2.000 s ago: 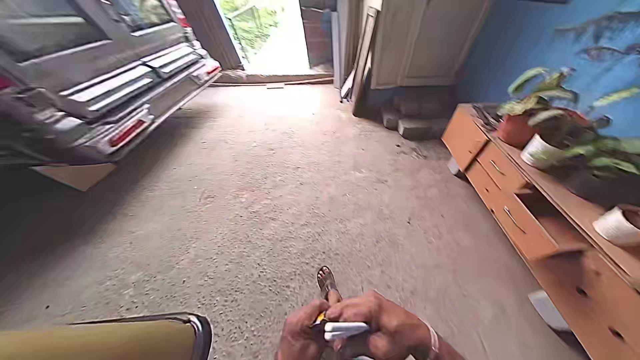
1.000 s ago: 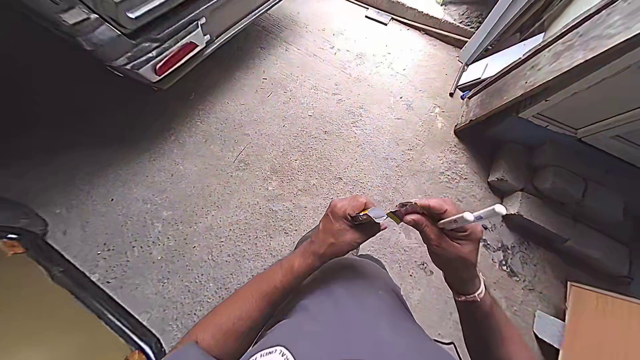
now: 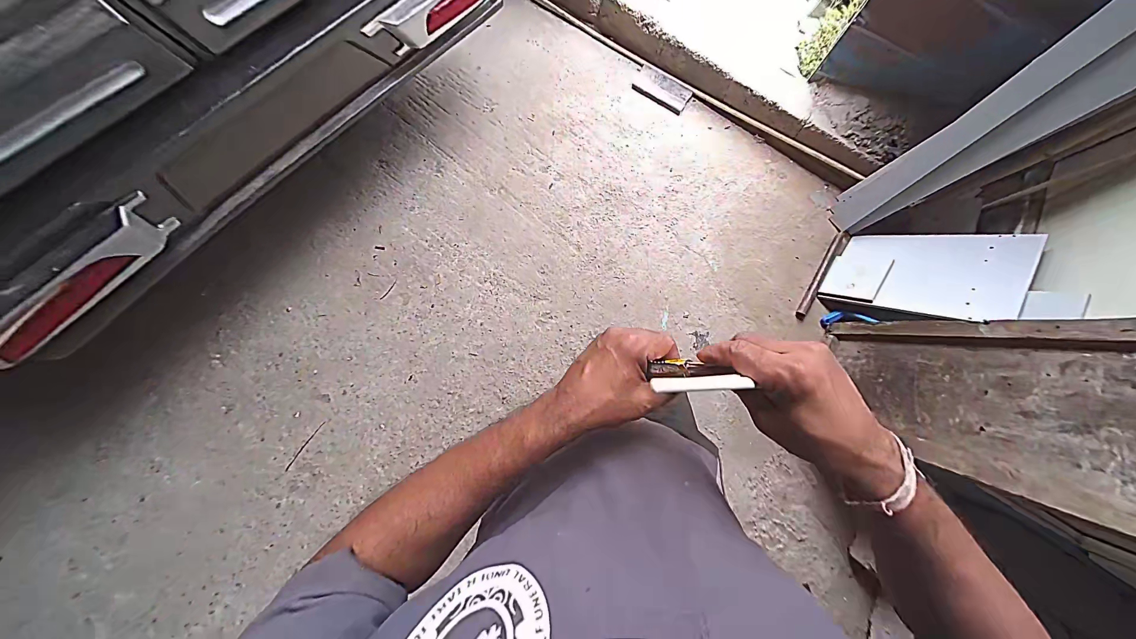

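My left hand [image 3: 621, 377] is closed around one end of a small dark object with a yellow part [image 3: 679, 366], in front of my waist. The fingers of my right hand [image 3: 785, 386] close on the other end of it. Just under the dark object, a thin white bar [image 3: 703, 383] lies between both hands. My fingers hide much of these things, so their exact kind cannot be told. A pale band circles my right wrist.
Rough concrete floor [image 3: 497, 266] stretches ahead. A vehicle's rear bumper [image 3: 266, 133] with red lamps is at upper left. White boards [image 3: 950, 275] and a worn wooden panel [image 3: 994, 417] stand close on the right. A low sill [image 3: 701, 89] crosses the doorway, with a flat piece [image 3: 662, 90] beside it.
The two white sticks that stuck out from my right hand a second ago now show as one white bar between my hands. The view has swung toward the doorway.
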